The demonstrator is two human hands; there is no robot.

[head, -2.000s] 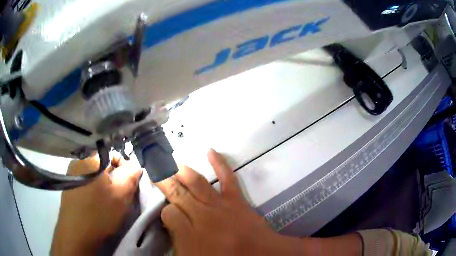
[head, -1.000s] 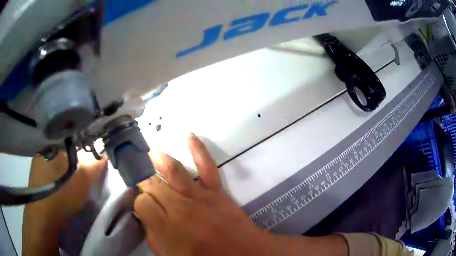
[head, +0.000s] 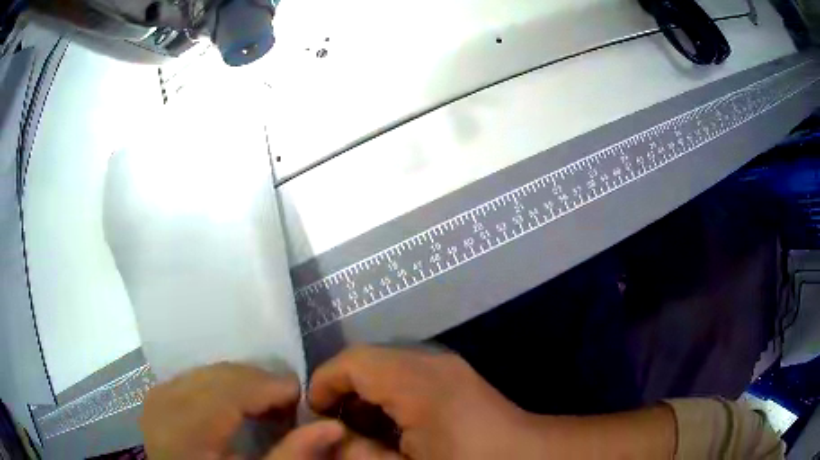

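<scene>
A pale fabric panel (head: 207,260) runs from under the machine head down over the table's front edge, its upper part washed out by the lamp. My left hand (head: 216,409) is at its lower end, fingers bent and closed on the fabric. My right hand (head: 432,395) is beside it at the panel's right edge, fingertips pinching the fabric edge. Both hands are slightly blurred and cut off by the bottom rim. The grey attachment (head: 245,34) is above the panel's top end; the needle area is lost in glare.
Black scissors (head: 692,34) lie at the top right of the white table (head: 405,144). A ruler strip (head: 503,211) follows the front edge. Dark fabric (head: 593,314) hangs beyond the edge, and part of a blue basket (head: 773,193) shows at the right.
Both hands have moved from beside the needle area down to the table's front edge. The pale panel now lies stretched out flat between machine and hands. The view has tilted downward.
</scene>
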